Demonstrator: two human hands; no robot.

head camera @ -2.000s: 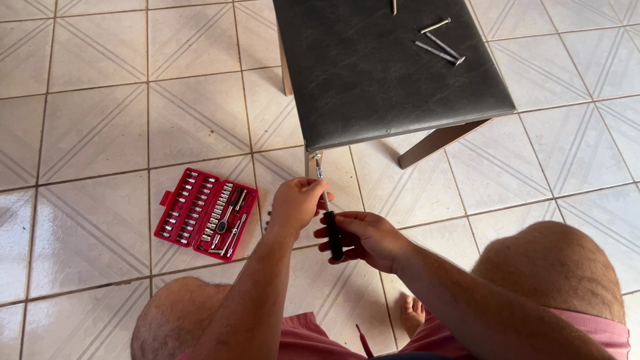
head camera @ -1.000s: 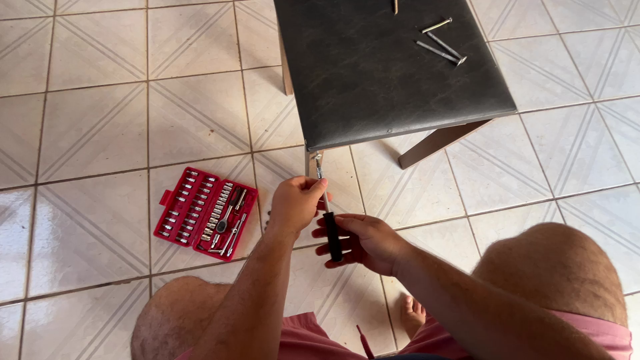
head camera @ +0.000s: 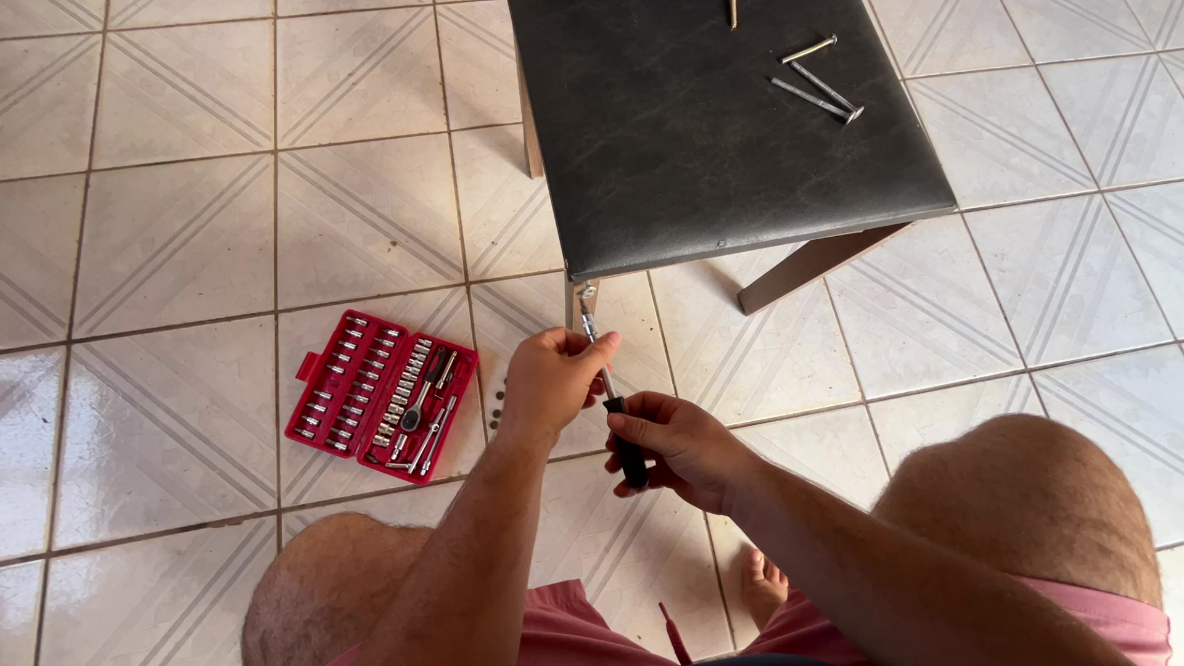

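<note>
My right hand (head camera: 680,446) grips the black handle of a bit driver (head camera: 629,458). Around its metal shaft, my left hand (head camera: 562,377) has its thumb and fingers closed. The driver's tip meets a metal fastener (head camera: 587,290) at the top of a chair leg, just under the near left corner of the black padded seat (head camera: 731,148). How the tip sits in the fastener is too small to tell. Several long bolts (head camera: 814,98) lie on the seat's right side, and part of another metal piece (head camera: 733,13) shows at the top edge.
An open red socket set case (head camera: 381,398) with bits, sockets and a ratchet lies on the tiled floor to the left. Small dark round pieces (head camera: 498,413) lie beside it. A brown chair leg (head camera: 814,264) slants out under the seat. My knees are at both sides.
The fingers of my right hand have shifted slightly around the driver's handle. My left hand stays at the shaft, and the seat, bolts and case have not moved.
</note>
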